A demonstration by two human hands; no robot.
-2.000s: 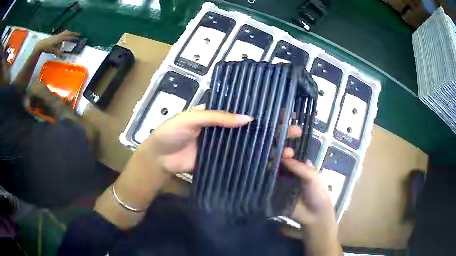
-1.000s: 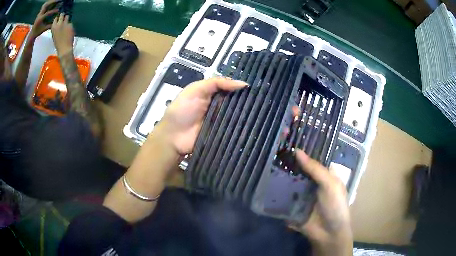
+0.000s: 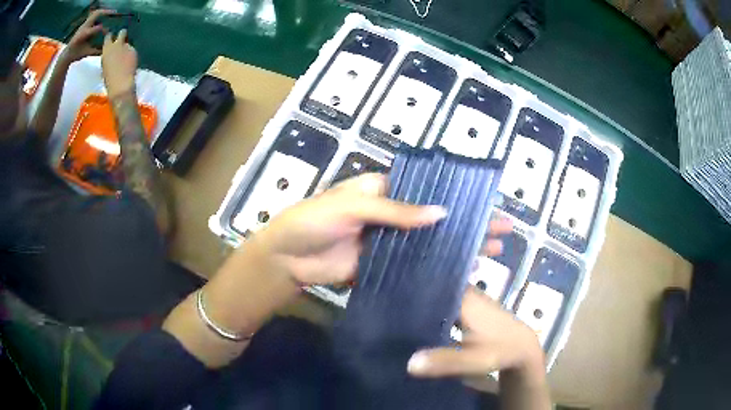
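Note:
A stack of black frames (image 3: 429,248) stands on edge between my hands, above the tray, its ribbed side facing me. My left hand (image 3: 337,228) grips its left side, thumb across the ribs. My right hand (image 3: 497,336) is at its right and lower side, some fingers behind it, thumb lifted off the ribs. The stack is slightly blurred and its lower end merges with my dark clothing. The white blister tray (image 3: 605,200) lies under it, holding two rows of black frames with white showing through; the stack and hands hide part of the lower row.
Tan cardboard (image 3: 633,280) lies under the tray. A black frame pile (image 3: 192,124) lies on it at left. Further left are an orange tray (image 3: 100,140) and a neighbouring person's arms (image 3: 124,104). Stacked white trays (image 3: 709,120) stand at right. A black object (image 3: 517,34) lies behind the tray.
The stack has turned from its angled view, so its end frame's opening no longer shows, and it looks narrower. My right thumb has moved off that frame towards the lower edge.

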